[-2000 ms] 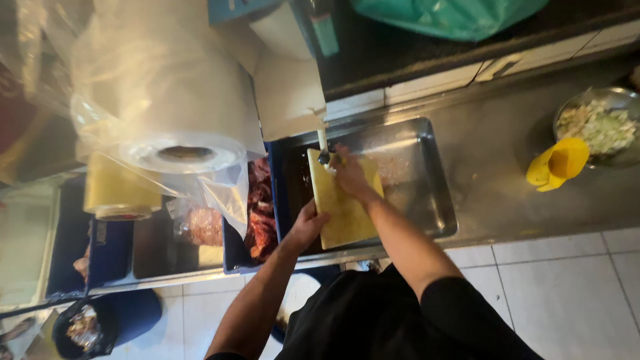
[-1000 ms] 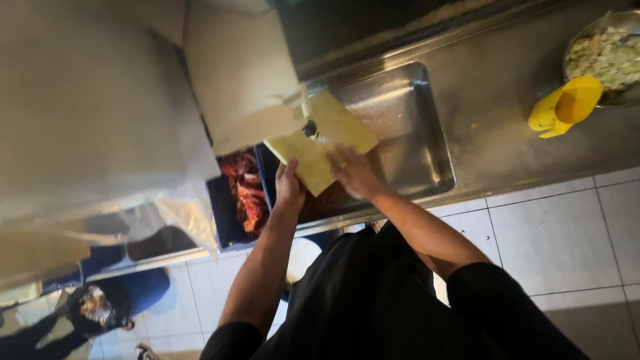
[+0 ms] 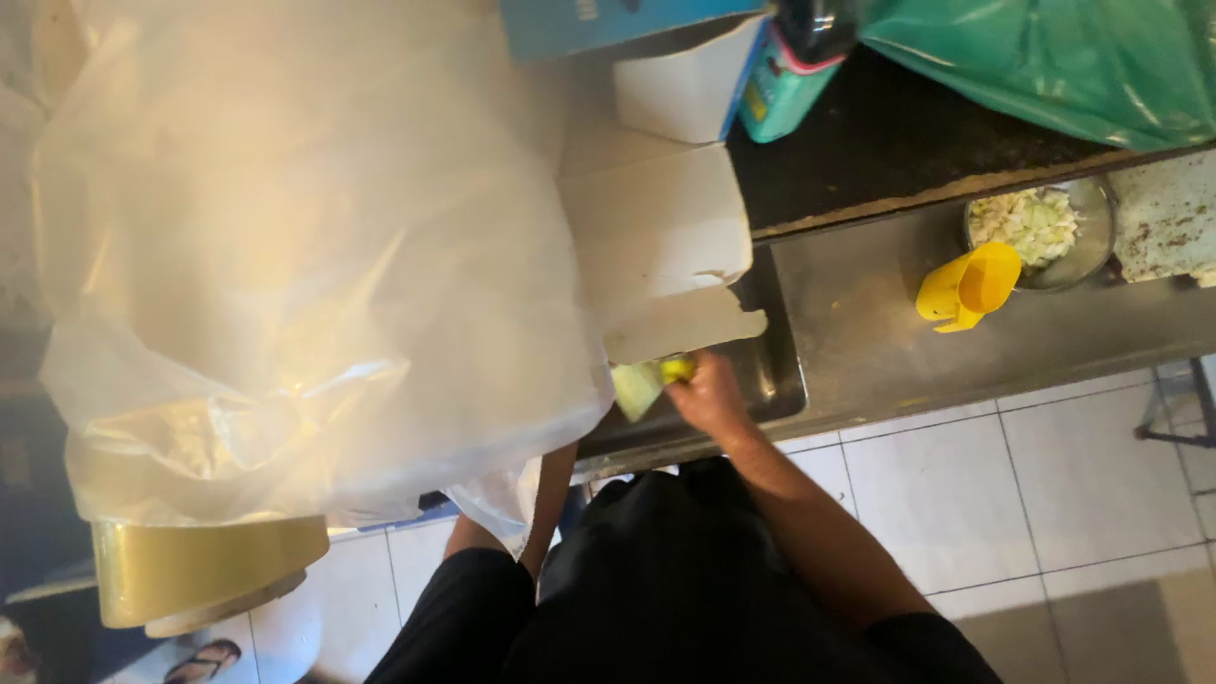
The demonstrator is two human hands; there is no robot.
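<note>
Over the steel sink basin (image 3: 781, 361), my right hand (image 3: 708, 389) is closed on a small yellow-green thing (image 3: 676, 370), probably a sponge. Beside it, to the left, a corner of the pale yellow board (image 3: 636, 389) shows below a torn cardboard flap. The large roll of clear plastic bags (image 3: 313, 237) hides my left hand; only that forearm shows, coming up from below. Whether the left hand touches the board cannot be seen.
On the steel counter (image 3: 874, 332) right of the basin stand a yellow plastic jug (image 3: 969, 285) and a bowl of chopped vegetables (image 3: 1026, 228). The open cardboard box (image 3: 665, 209) overhangs the sink. A green plastic bag (image 3: 1064, 66) lies on the dark shelf (image 3: 883, 142).
The left hand, seen on the board's edge earlier, is now hidden behind the plastic roll. My right hand, flat on the board a second ago, now grips the yellow-green thing. The view has shifted.
</note>
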